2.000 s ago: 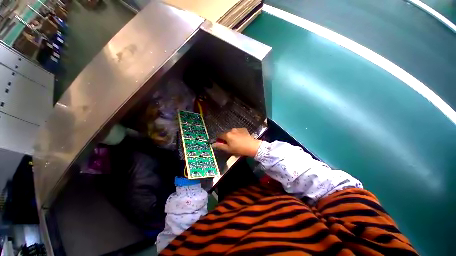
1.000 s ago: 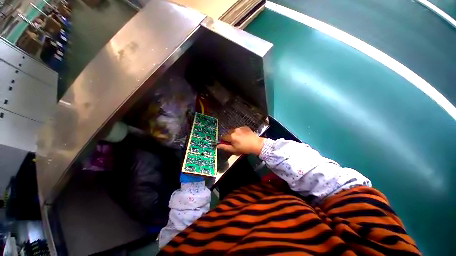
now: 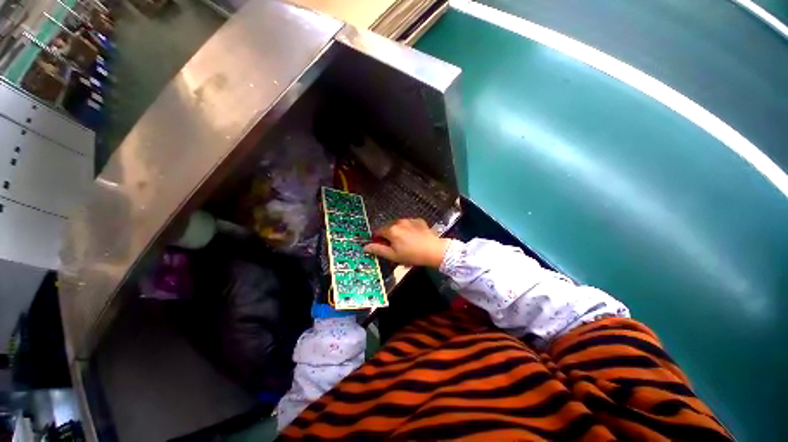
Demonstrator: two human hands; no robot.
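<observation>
A long narrow green PCB panel (image 3: 352, 250) with pale edges is held up at the open front of the metal enclosure (image 3: 216, 95). My left hand is behind the panel and almost wholly hidden; the blue band (image 3: 333, 311) and whitish oversleeve show at its lower end. My bare right hand (image 3: 408, 243) is at the panel's right edge, its fingers bent round a small reddish tool, mostly hidden, with its tip over the circuits.
Inside the enclosure are clear crumpled plastic bags (image 3: 289, 190), a black bag (image 3: 251, 315), a purple bag (image 3: 171, 276) and a dark grille (image 3: 410, 200). Tan cardboard sheets (image 3: 415, 19) lie behind it. A green surface (image 3: 587, 173) with a white strip runs along the right.
The panel has tilted the other way since one second ago, its top end now further left and its lower end further right. My right hand has moved slightly left.
</observation>
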